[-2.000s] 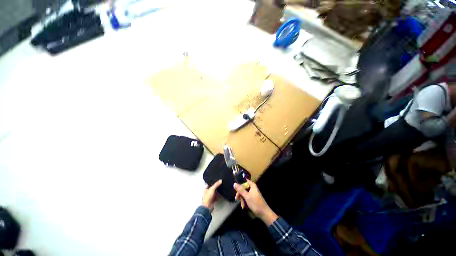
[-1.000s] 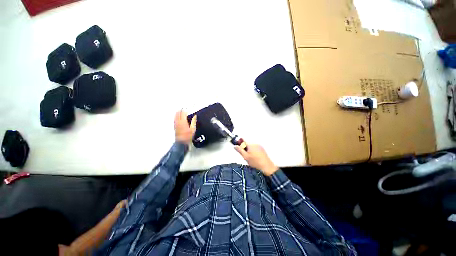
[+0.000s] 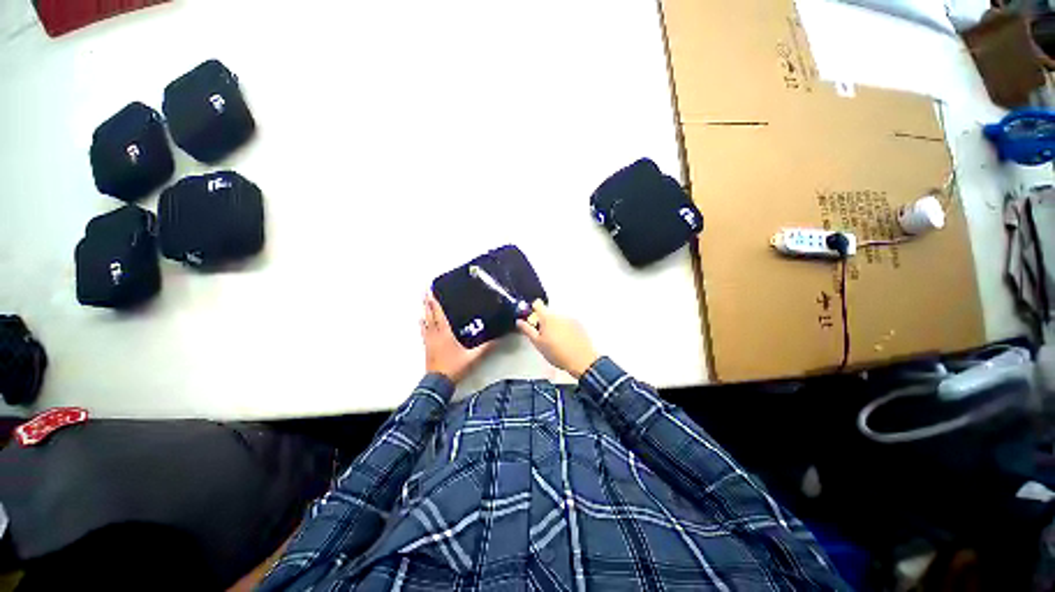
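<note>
A black fabric bag (image 3: 463, 303) with a small white logo near its lower left corner lies flat on the white table in front of me. My left hand (image 3: 445, 342) rests against the bag's left and lower edge; its fingertips are partly hidden at the bag. My right hand (image 3: 558, 338) is shut on the dark handle of a silver-ended hand tool (image 3: 495, 285). The tool's shiny end lies over the bag's face, pointing to the upper left. I cannot tell whether it touches the fabric.
Another black bag (image 3: 646, 213) lies right, beside the cardboard sheet (image 3: 740, 312). Several black bags (image 3: 213, 220) lie left. A power strip (image 3: 804, 242) and white round thing (image 3: 922, 215) sit on the cardboard. A person's dark clothing (image 3: 174, 486) shows lower left.
The view has swung from the cardboard to the left. The bag, held in both hands' area earlier, now lies logo side up on the table. My left hand has moved down along its edge.
</note>
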